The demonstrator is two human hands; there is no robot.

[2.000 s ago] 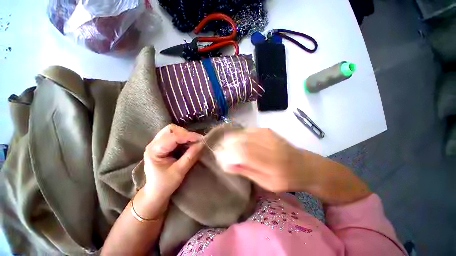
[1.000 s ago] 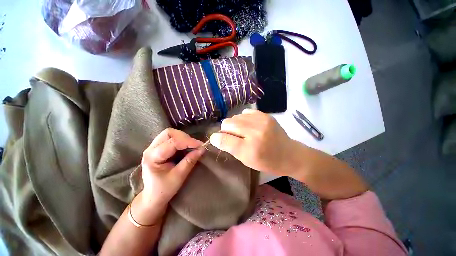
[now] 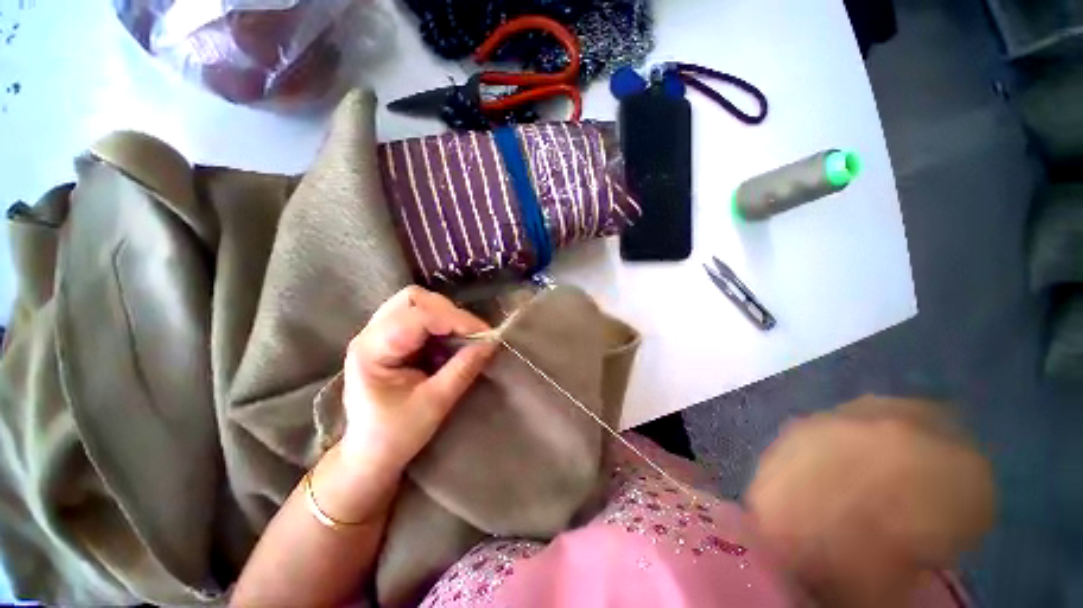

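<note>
The olive-brown garment [image 3: 511,439] lies over the table and my lap, with one edge raised in front of me. My left hand [image 3: 410,374] pinches this edge between thumb and fingers. A pale sewing thread [image 3: 582,407] runs taut from the edge near my left fingertips down to the right, towards my right hand. My right hand [image 3: 873,493] is a blur at the lower right, away from the cloth. Its fingers and any needle in them cannot be made out.
A maroon striped bundle [image 3: 457,202] with a blue band lies beyond my left hand. Further round are orange-handled scissors [image 3: 529,86], a black phone [image 3: 656,178], a thread cone [image 3: 796,187], small snips [image 3: 739,295], a plastic bag [image 3: 267,48] and a dark beaded item [image 3: 618,42].
My right hand has moved from the cloth edge far out to the lower right, and the thread is now drawn out straight. My left hand still pinches the edge in about the same place.
</note>
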